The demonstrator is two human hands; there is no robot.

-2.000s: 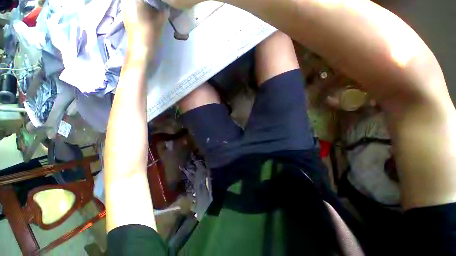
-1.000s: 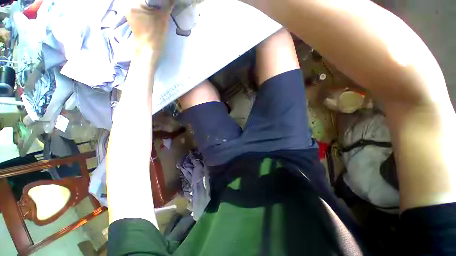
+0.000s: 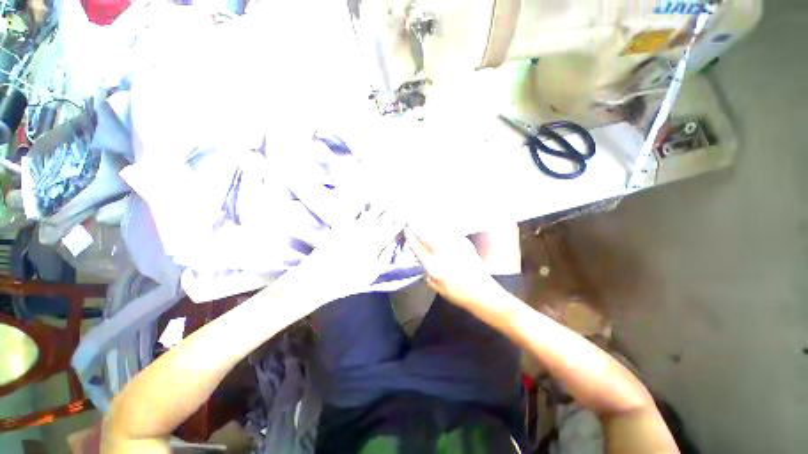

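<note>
The pale lavender-grey garment (image 3: 257,204) lies bunched on the white machine table, left of and below the needle area, washed out by glare. My left hand (image 3: 359,244) is on the cloth near the table's front edge, its fingers blurred by glare. My right hand (image 3: 443,257) meets it from the right, fingertips pinching the cloth edge between the hands. The presser foot and needle area (image 3: 394,97) is beyond the hands. Black-handled scissors (image 3: 560,149) lie right of the needle.
The cream sewing machine head (image 3: 567,40) spans the upper right. A white tape measure (image 3: 663,111) hangs from its right end. Small metal parts sit in a recess (image 3: 687,139). A box of grey-blue strips (image 3: 62,173) and a red container (image 3: 106,9) are at left. A wooden chair (image 3: 44,355) stands lower left.
The view has shifted up, showing the machine head and scissors. Both hands, earlier cut off at the top edge, are now together at the cloth near the front of the table.
</note>
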